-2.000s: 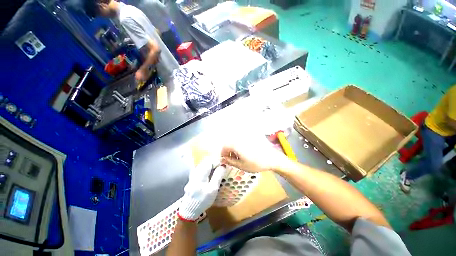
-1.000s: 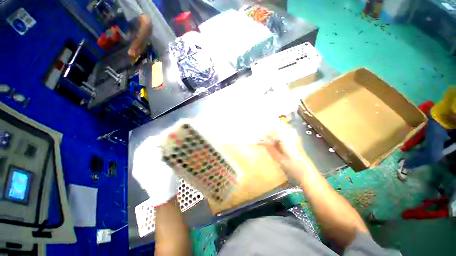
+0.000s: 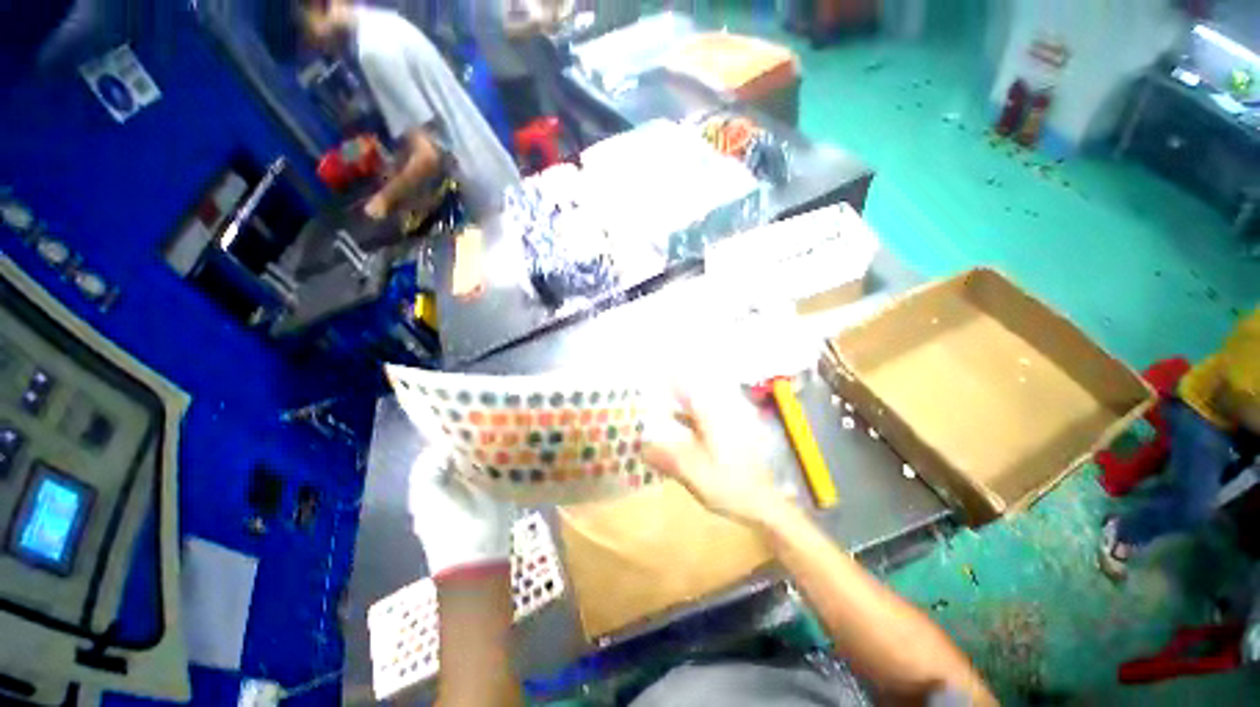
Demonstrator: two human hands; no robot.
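Note:
A pale sheet with rows of orange, black and grey dots [image 3: 546, 431] is held up above the bench, bending between my hands. My left hand [image 3: 459, 518], in a white glove with a red cuff edge, grips its left part from below. My bare right hand [image 3: 698, 459] is at its right end; the fingers are slightly blurred and seem to hold the edge. Another dotted sheet [image 3: 404, 638] lies on the bench at the lower left, partly behind my left arm. A brown cardboard sheet [image 3: 663, 553] lies below the held sheet.
A yellow-handled mallet [image 3: 806, 445] lies right of my right hand. An open carton [image 3: 988, 394] stands at the right, a white stack [image 3: 795, 256] behind. A press control panel [image 3: 62, 511] is at the left. One person works at a press upper left; another, in yellow, is at the right edge.
The dotted sheet, tilted and blurred in my left hand a second ago, is now spread sideways. My right hand has moved left from the bench to its right end.

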